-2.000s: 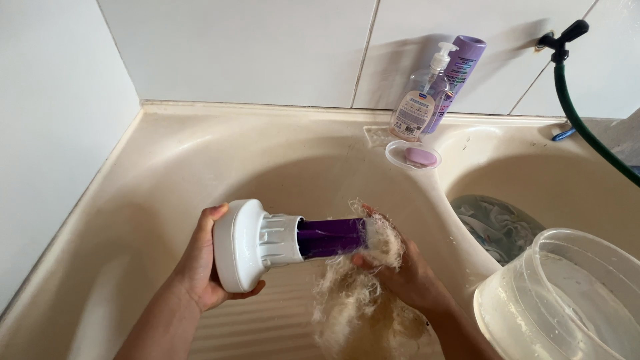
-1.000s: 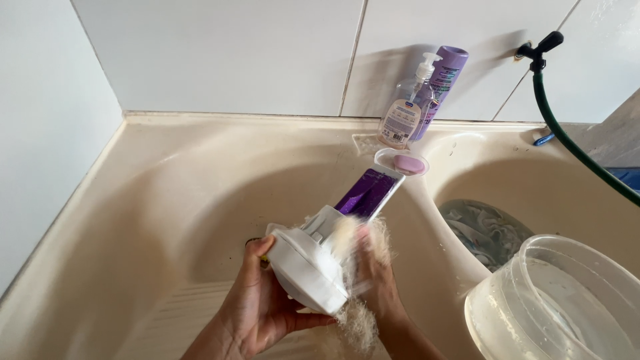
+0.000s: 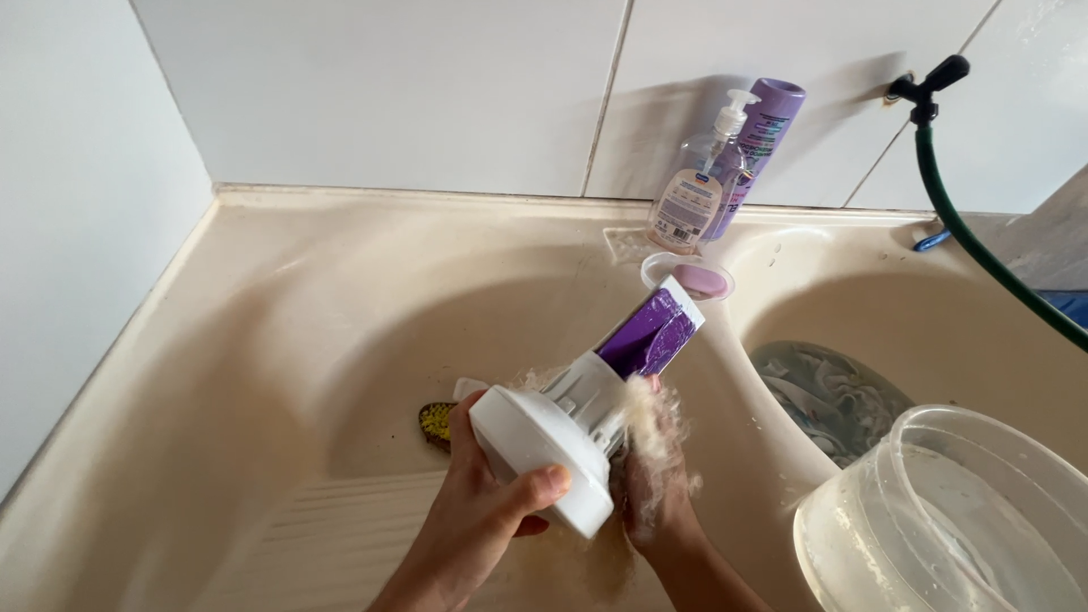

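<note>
My left hand (image 3: 493, 493) grips the wide white base of a white plastic appliance part (image 3: 544, 446), thumb on its face. A flat shaft with a purple panel (image 3: 648, 333) sticks out of its ribbed collar, tilted up and right. My right hand (image 3: 659, 489) holds a tangle of pale fibres (image 3: 653, 416) against the collar's right side; its fingers are partly hidden behind the part. Below both lies the ribbed washboard slope (image 3: 340, 527) of a cream laundry sink (image 3: 408, 314). A brush or sponge with yellow bits (image 3: 437, 422) sits in the basin left of the part.
A pump soap bottle (image 3: 688, 204) and a purple bottle (image 3: 761, 153) stand on the sink's back ledge, behind a pink soap bar (image 3: 699, 280) in a clear dish. The right basin holds cloth in water (image 3: 829, 391). A clear plastic tub (image 3: 935, 510) is at lower right. A green hose (image 3: 960, 221) hangs from a black tap (image 3: 926, 85).
The white part has turned from lying sideways to pointing up and right. My right hand and the fibres have moved from the purple shaft's end down to the collar.
</note>
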